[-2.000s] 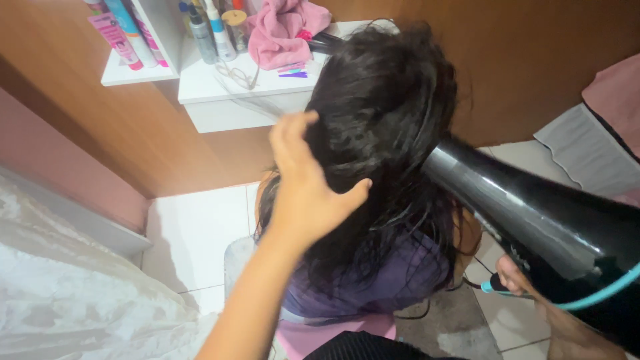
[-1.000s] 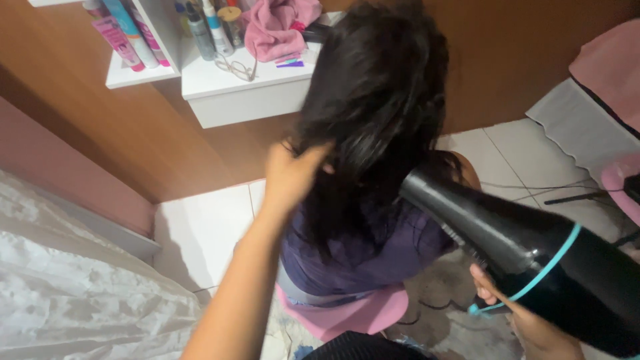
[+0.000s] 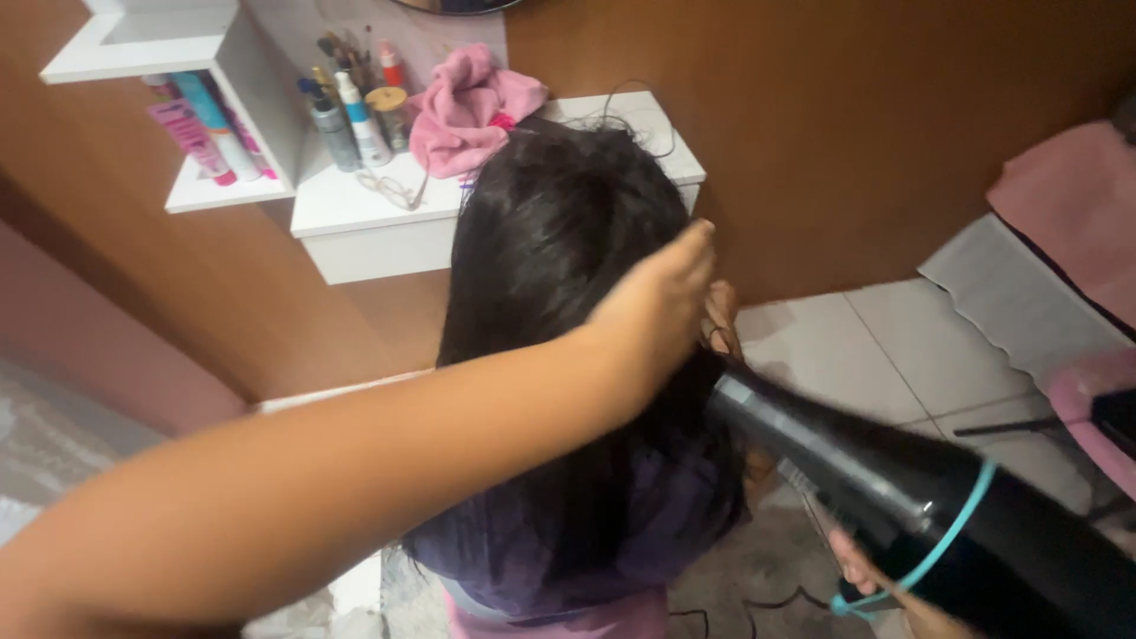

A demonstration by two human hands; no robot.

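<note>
A person in a purple top sits facing away on a pink seat (image 3: 559, 617), their long dark hair (image 3: 559, 231) hanging down the back. Across the hair reaches my left hand (image 3: 657, 311), at the right side of the head; whether its fingers grip strands cannot be told. My right hand (image 3: 856, 564), mostly hidden, holds a black hair dryer (image 3: 852, 461) with a turquoise ring. The dryer's nozzle points at the hair just below my left hand. Beyond my left fingers, part of the seated person's hand (image 3: 721, 315) shows by the head.
Ahead, a white wall-mounted shelf table (image 3: 382, 217) bears bottles, brushes, eyeglasses (image 3: 390, 188) and a pink cloth (image 3: 466, 106). Tubes stand in a white cubby (image 3: 257, 98) at left. A pink chair (image 3: 1083, 408) and a pink-and-white cover (image 3: 1021, 284) are at right. A cable lies on the floor.
My left hand has moved from the left side of the hair across to its right side. The dryer stays at the right, in my right hand.
</note>
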